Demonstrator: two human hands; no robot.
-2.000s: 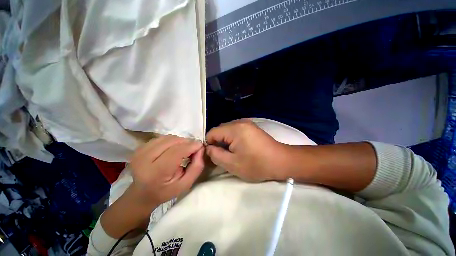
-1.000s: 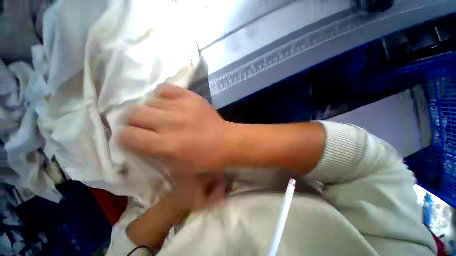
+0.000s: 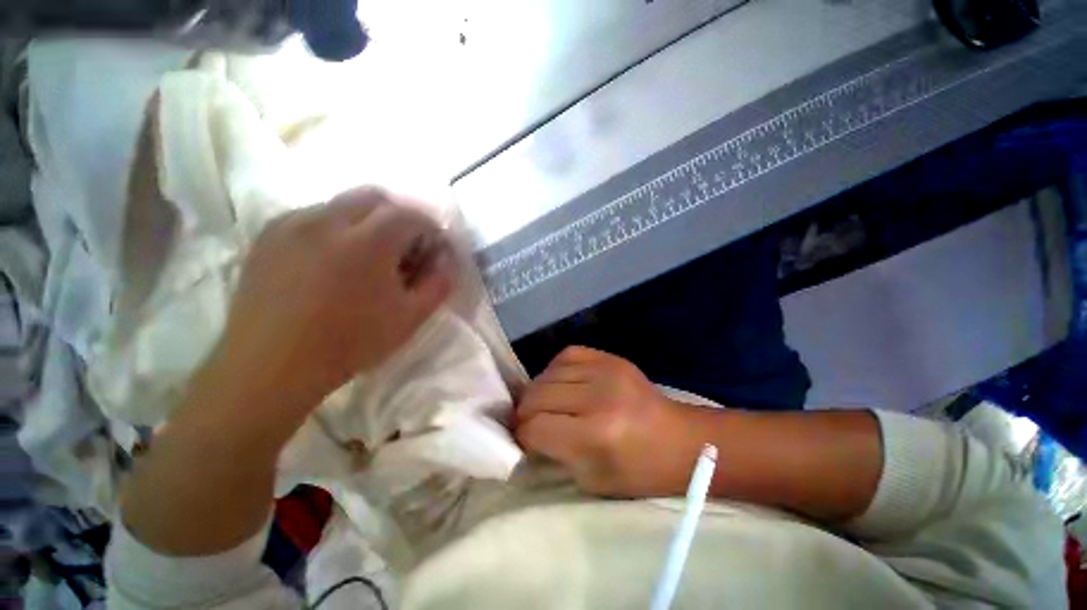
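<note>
The cream garment piece (image 3: 441, 369) lies bunched from the left of the machine table down to my front. My left hand (image 3: 352, 286) is over the cloth near the table's front edge, blurred, with its fingers curled; whether it pinches the cloth is hidden. My right hand (image 3: 590, 419) is closed on the lower part of the cloth's right edge, close to my front. A strip of the cloth edge runs between the two hands.
The white machine bed (image 3: 572, 131) is brightly lit. A ruler strip (image 3: 668, 197) runs along its front edge. A black round object (image 3: 987, 18) is at the upper right. A dark machine part (image 3: 330, 29) is at the top left. A white stick-like strip (image 3: 685, 530) crosses my front.
My right hand has moved from over the cloth on the left back to my front. My left hand has risen from my lap onto the cloth near the table edge. More machine bed shows.
</note>
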